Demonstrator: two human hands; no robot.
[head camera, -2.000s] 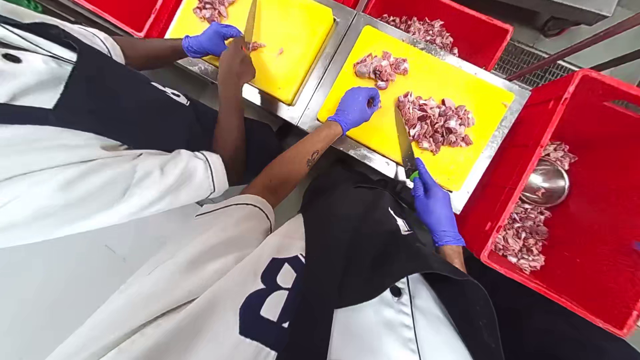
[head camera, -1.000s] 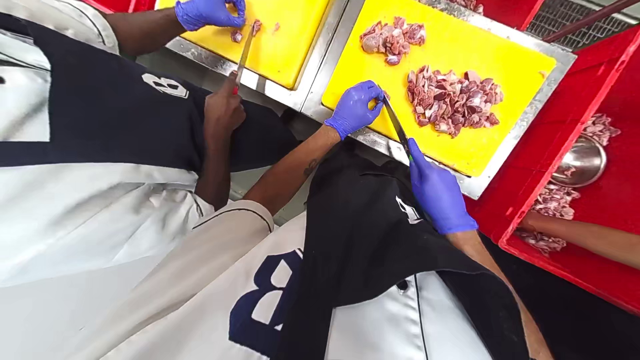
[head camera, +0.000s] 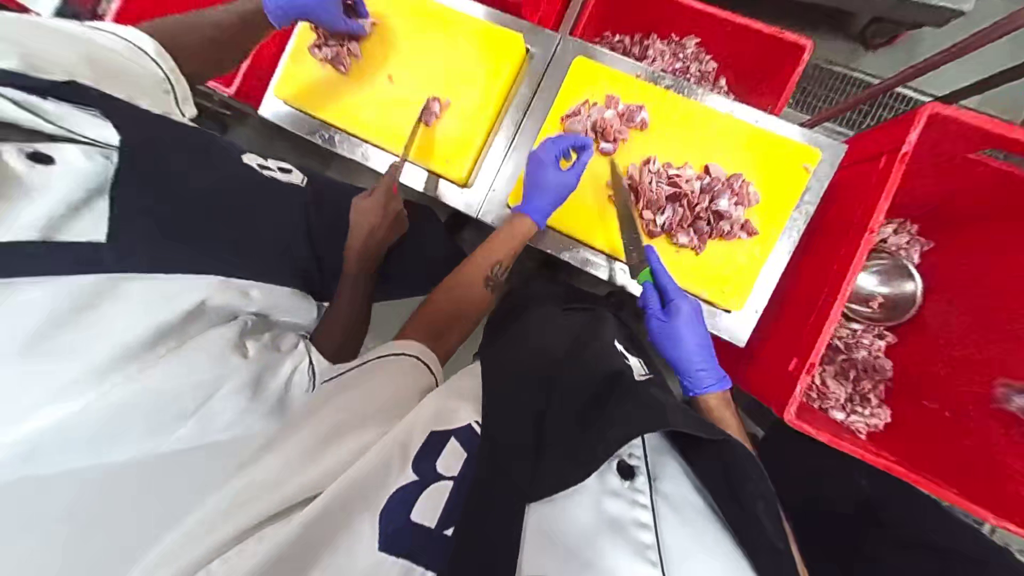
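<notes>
My right hand (head camera: 680, 328), in a blue glove, grips a knife (head camera: 628, 220) with a green-marked handle near the front edge of the yellow cutting board (head camera: 732, 132). The blade lies over the board, beside the larger heap of cut raw meat (head camera: 692, 204). My left hand (head camera: 556, 176), also gloved, is over the board's left part with thumb and forefinger curled together; whether a small bit is between them I cannot tell. Just beyond its fingertips is a smaller pile of meat pieces (head camera: 606, 124). Both piles rest on the board, which sits in a metal tray.
At the left a co-worker's bare hand (head camera: 376, 216) holds a knife on another yellow board (head camera: 408, 68); their gloved hand (head camera: 320, 12) is by some meat. A red crate (head camera: 912, 160) at right holds meat and a metal bowl (head camera: 884, 288). Another red bin (head camera: 768, 48) with meat stands behind.
My right hand's knife has moved from beside my left fingertips to the large heap's left edge. The arm that reached into the right crate has gone from view. The co-worker's gloved hand has moved left.
</notes>
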